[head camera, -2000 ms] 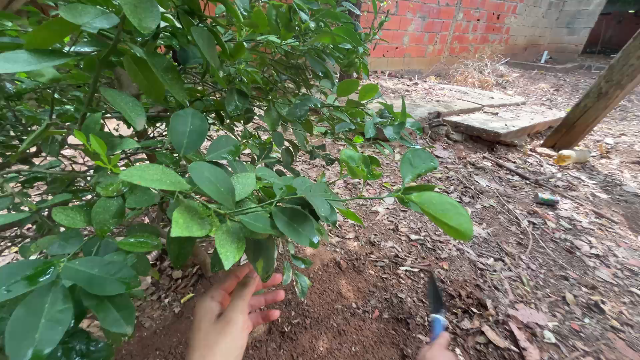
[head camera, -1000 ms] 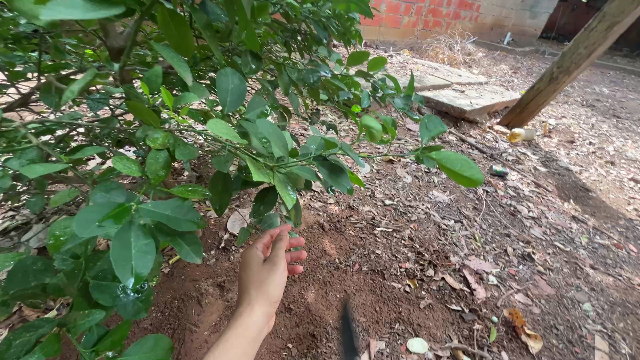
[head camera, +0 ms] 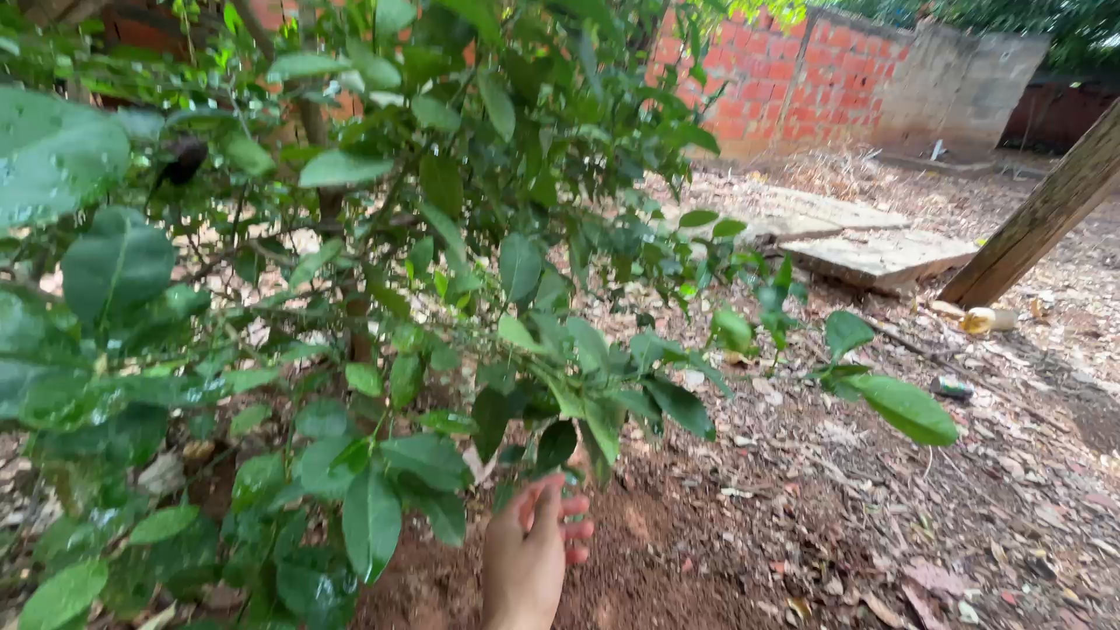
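Note:
My left hand [head camera: 535, 542] reaches up from the bottom middle, its fingers curled at the lower leaves of a leafy green branch [head camera: 586, 376]. The fingertips are at the small hanging leaves; whether they pinch one cannot be told. This branch extends to the right and ends in a large bright leaf [head camera: 906, 409]. Wet, dark green foliage of the same bush [head camera: 372, 516] fills the left side. My right hand is out of the frame, and no knife shows.
Bare reddish soil [head camera: 647, 560] and dry leaf litter lie below. Concrete slabs [head camera: 884, 254], a leaning wooden post [head camera: 1041, 210], a yellowish bottle [head camera: 989, 320] and a dark can-like object [head camera: 952, 387] are at the right. A red block wall [head camera: 779, 87] stands behind.
The knife, in my right hand two seconds ago and partly visible one second ago, has left the view. My left hand stays by the low leaves. The view has tilted up.

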